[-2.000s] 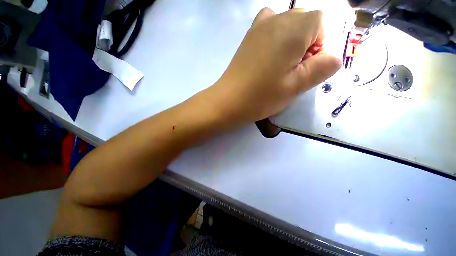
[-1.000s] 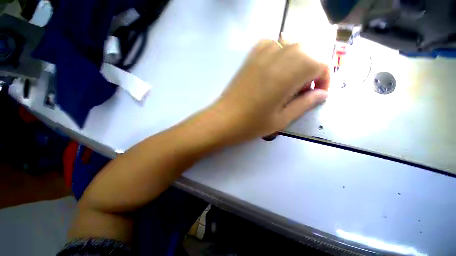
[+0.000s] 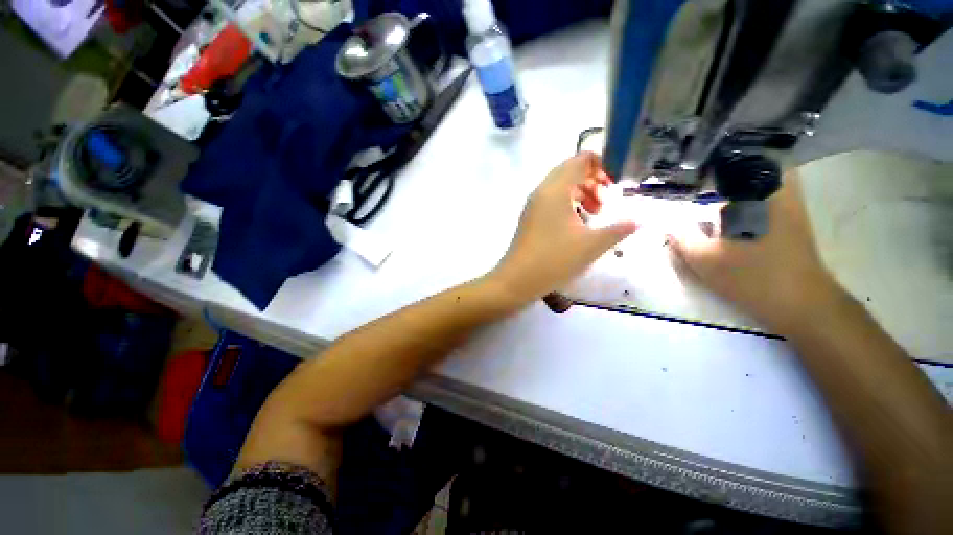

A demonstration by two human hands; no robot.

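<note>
The sewing machine head (image 3: 679, 94) stands at the upper right, its needle area brightly lit and washed out. My left hand (image 3: 570, 225) is at the left of the needle area, fingers curled, thumb pointing right. My right hand (image 3: 758, 256) is at the right of it, partly behind the machine's dark lower parts, fingertips pointing at the lit spot. Both hands are over the pale machine bed (image 3: 888, 261). The glare and blur hide whether either hand holds anything, such as thread.
Navy fabric (image 3: 272, 178) lies on the left of the white table (image 3: 470, 361), with black-handled shears (image 3: 371, 188), a white strip (image 3: 361, 240) and a lidded metal mug (image 3: 392, 73). A spray bottle (image 3: 494, 68) stands behind. A grey unit (image 3: 120, 167) sits at the far left end.
The view has lifted and widened, showing the mug, bottle and more of the machine head. My right hand has come into view at the needle area. My left hand stays at its left side.
</note>
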